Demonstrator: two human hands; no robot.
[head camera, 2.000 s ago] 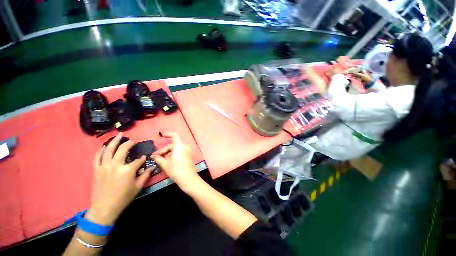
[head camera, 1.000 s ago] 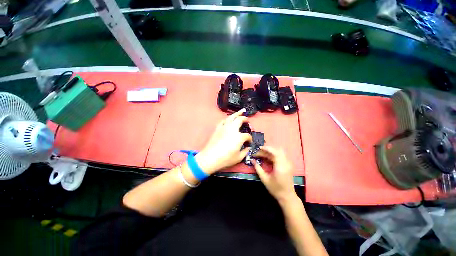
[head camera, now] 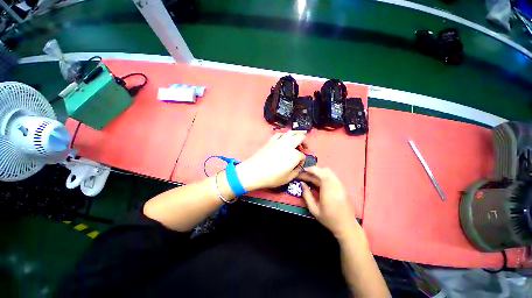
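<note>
A small black device (head camera: 295, 188) with a bluish-silver patch is between my hands at the bench's front edge, mostly covered by fingers. My left hand (head camera: 279, 158), with a blue wrist strap (head camera: 235, 178), holds it from the left and above. My right hand (head camera: 326, 195) has its fingers at the device's right side. Whether the fingertips hold a small part is hidden. Two open black camcorder bodies (head camera: 282, 103) (head camera: 332, 103) stand behind my hands, each with a flatter screen unit (head camera: 304, 113) (head camera: 355, 116) on its right.
Red matting (head camera: 233, 110) covers the bench. A white box (head camera: 177, 94), a green unit (head camera: 98, 100) and a white fan (head camera: 26, 135) are left. A thin silver stick (head camera: 426, 170) and an olive-grey appliance (head camera: 493, 215) are right. A green conveyor (head camera: 251, 35) runs behind.
The view has swung left since the oldest frame, then dipped slightly. My left hand has turned over the device and covers more of it. My right hand stays beside it.
</note>
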